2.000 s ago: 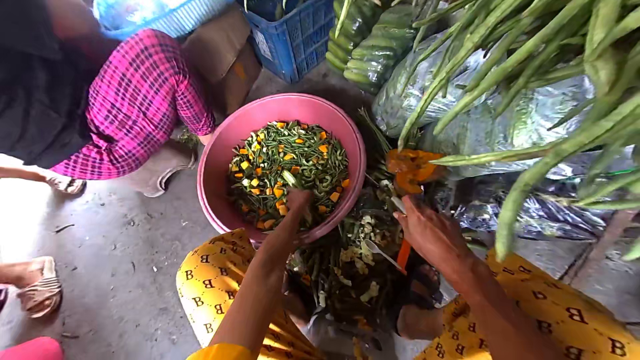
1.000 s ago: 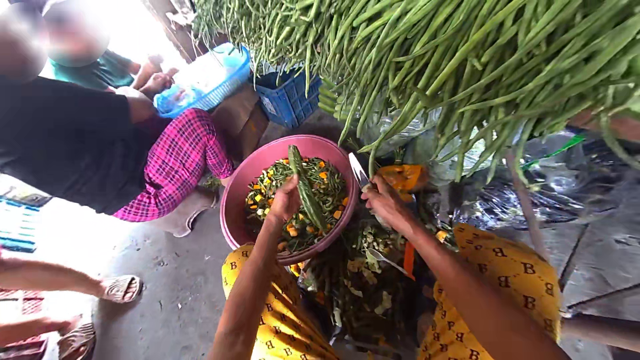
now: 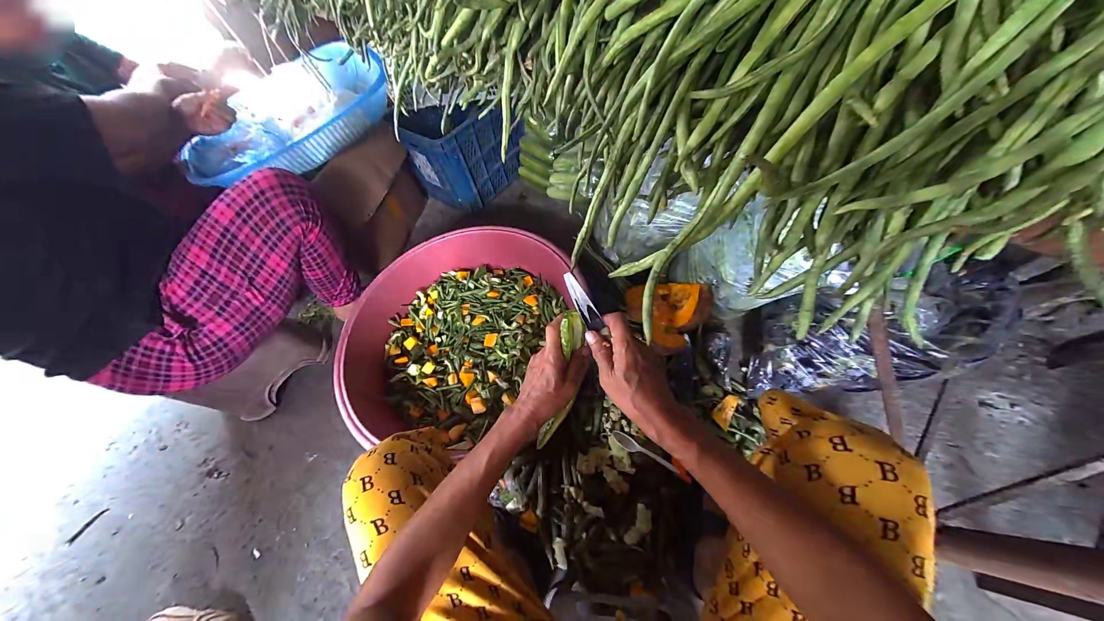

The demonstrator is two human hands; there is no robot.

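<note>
My left hand (image 3: 552, 375) grips a long green gourd-like vegetable (image 3: 567, 336), whose pale cut side shows at its upper end. Close beside it, my right hand (image 3: 634, 371) holds a small knife (image 3: 582, 300), the blade pointing up and left against the vegetable's end. Both hands are over the right rim of a pink plastic tub (image 3: 366, 362). Inside the tub lie chopped green beans (image 3: 457, 319) and orange pumpkin cubes (image 3: 490, 340). A cut pumpkin piece (image 3: 668, 315) rests just right of the tub. Below my hands, a spoon-like utensil (image 3: 628, 442) lies over peelings (image 3: 617, 483).
Long green beans (image 3: 776, 112) hang overhead at the right. Bagged vegetables (image 3: 733, 250) lie beneath them. A blue crate (image 3: 466, 164) and a light-blue basket (image 3: 336, 129) stand behind the tub. A person in checked trousers (image 3: 250, 267) sits at the left, near the tub.
The green vegetable was upright over the tub a second ago; now it is lower, at the tub's right side, near the knife. Two seconds ago my left hand was down in the tub. The view has shifted.
</note>
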